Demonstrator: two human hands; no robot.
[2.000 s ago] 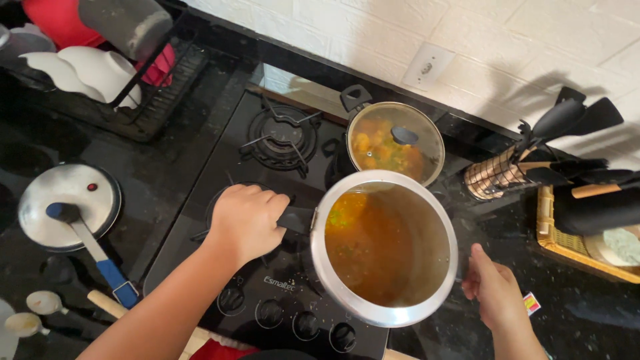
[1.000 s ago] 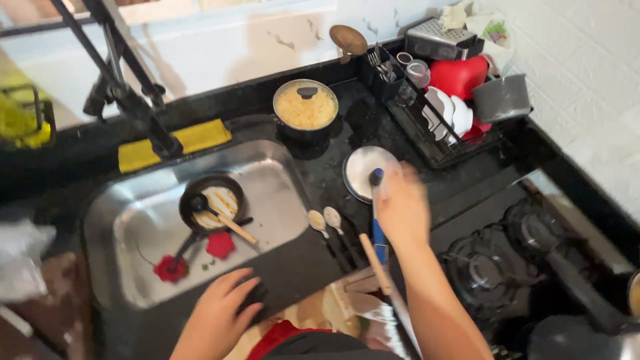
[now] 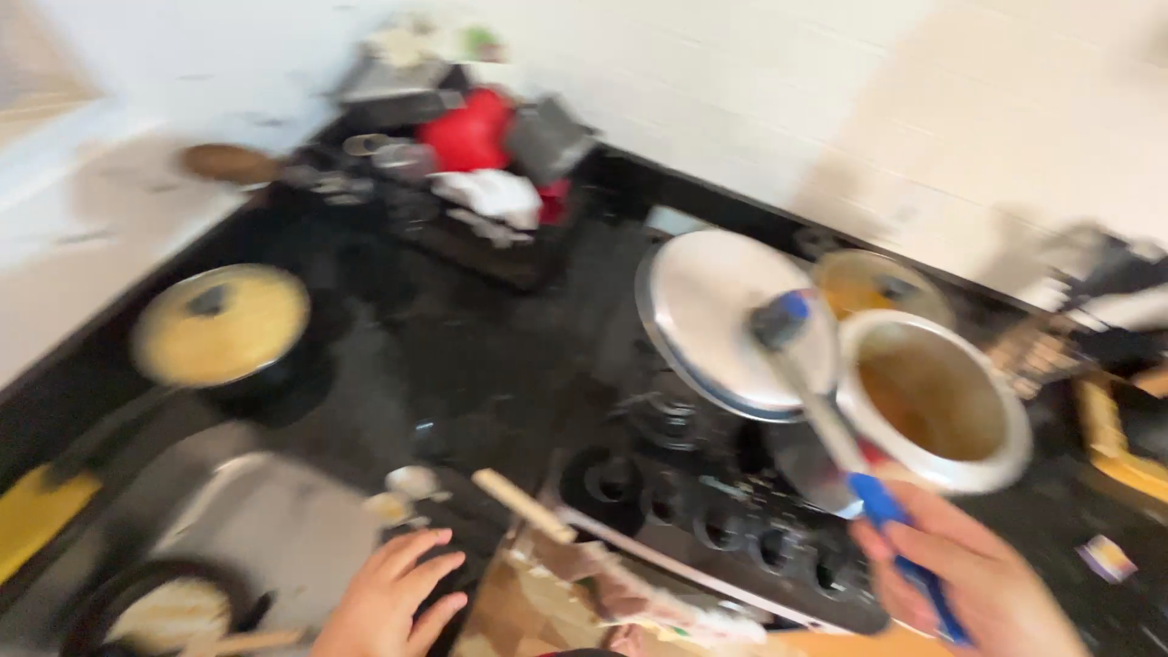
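Observation:
My right hand (image 3: 958, 566) grips the blue handle of a pressure cooker lid (image 3: 730, 319), a round metal disc held up over the stove. Just right of the lid stands the open pressure cooker pot (image 3: 935, 401), with orange-brown liquid inside. Behind it is a glass-lidded pot (image 3: 881, 283) of orange food. My left hand (image 3: 397, 593), empty with fingers spread, is at the counter's front edge near two spoons (image 3: 401, 493). The frame is blurred.
A black gas stove (image 3: 675, 493) lies in front. At left are a lidded pot of yellow food (image 3: 224, 324), the steel sink (image 3: 265, 529) and a pan (image 3: 164, 611). A dish rack (image 3: 493, 246) fills the back corner; a utensil holder (image 3: 1031, 351) stands at right.
My right hand has lifted the lid from the counter beside the sink and carried it right, over the stove. Two seconds ago my left hand held the pot's handle. The view has swung.

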